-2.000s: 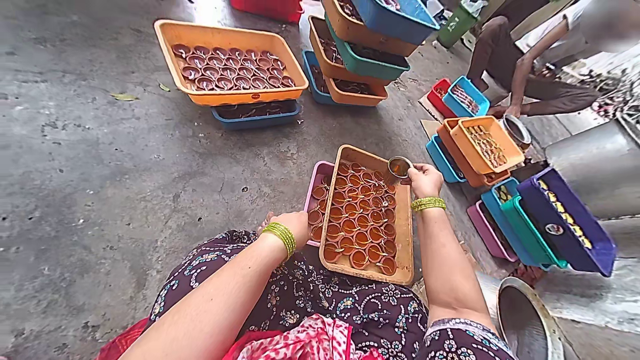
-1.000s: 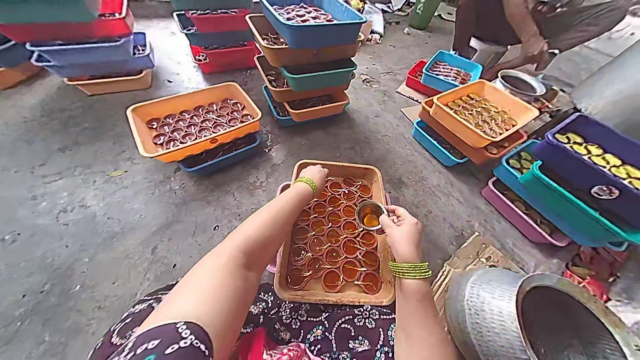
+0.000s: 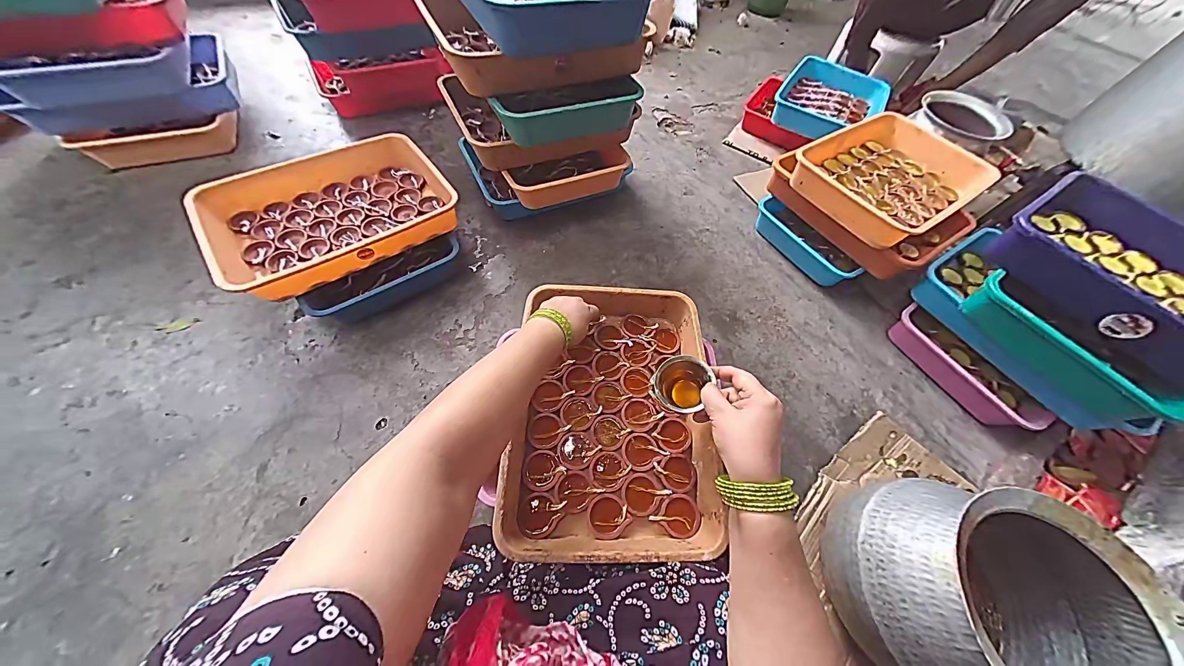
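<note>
My right hand (image 3: pixel 746 421) grips a small metal cup (image 3: pixel 683 384) of amber liquid by its side, above the right part of an orange-tan plastic tray (image 3: pixel 610 548). Rows of small clay lamps (image 3: pixel 608 470) with white wicks fill the tray, and many hold amber liquid. My left hand (image 3: pixel 568 319) reaches to the tray's far left corner, near the farthest lamps; its fingertips are partly hidden, so whether it pinches a wick cannot be told. A pink tray (image 3: pixel 487 488) shows a little beneath the tan one.
An orange tray of lamps (image 3: pixel 324 268) on a blue tray stands ahead left. Stacked trays (image 3: pixel 564 116) rise behind. At right are a purple tray (image 3: pixel 1091 268), a hammered metal pot (image 3: pixel 888 564) and cardboard (image 3: pixel 869 462). Another person's arm (image 3: pixel 1004 46) shows at the upper right.
My left hand has moved from the tray's near left side to its far left corner. The metal cup has moved from the far right corner to over the lamps. The view has swung right.
</note>
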